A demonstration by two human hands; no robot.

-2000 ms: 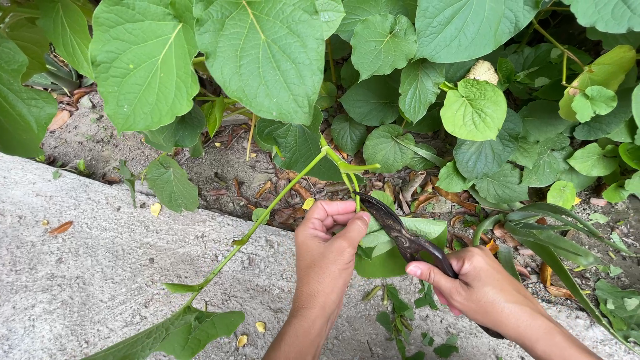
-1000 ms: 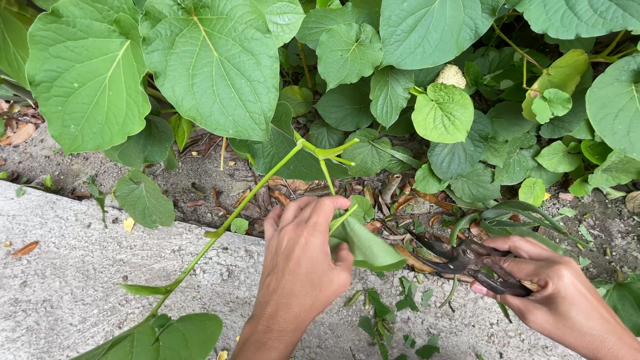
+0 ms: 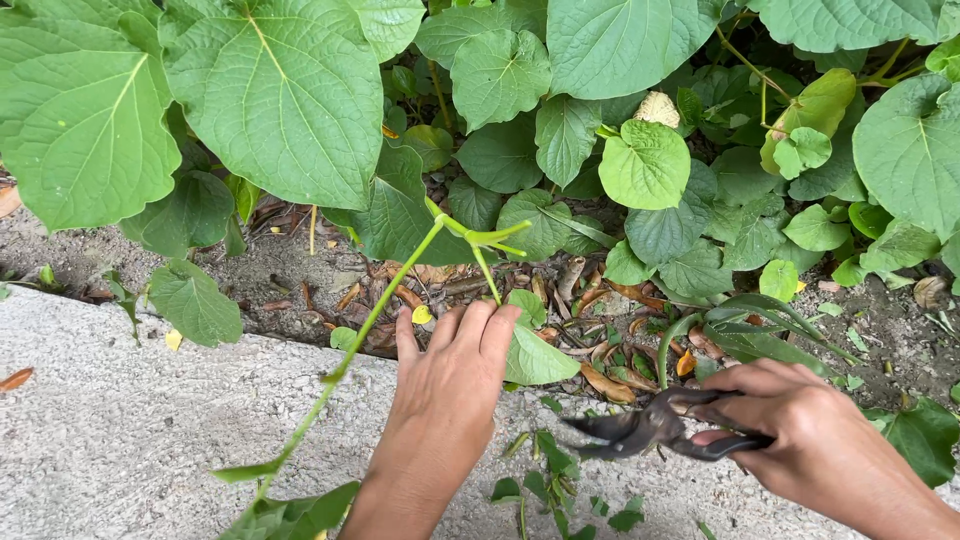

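Note:
My left hand [image 3: 454, 382] is at the centre, its fingertips at a thin green stem [image 3: 486, 274] that hangs from a forked plant shoot [image 3: 454, 225]; whether they grip it is hidden. A green leaf [image 3: 536, 358] shows just right of these fingers. From the fork a long green stem [image 3: 367, 322] slopes down left to a leaf [image 3: 292, 516] at the bottom edge. My right hand [image 3: 795, 427], lower right, holds dark pruning shears [image 3: 660, 425] by the handles. Their blades point left, slightly apart, over the concrete.
Large-leaved plants [image 3: 270, 97] fill the top. Below them runs a strip of soil with dry leaves [image 3: 607, 386], bordered by a concrete slab [image 3: 150, 420]. Cut leaf pieces [image 3: 555, 461] lie on the slab below the shears. A long-leaved plant [image 3: 757, 330] grows near my right hand.
The shears were at the shoot beside my left hand two seconds ago; my right hand has since drawn them away to the right. My left hand has turned, its back now facing up.

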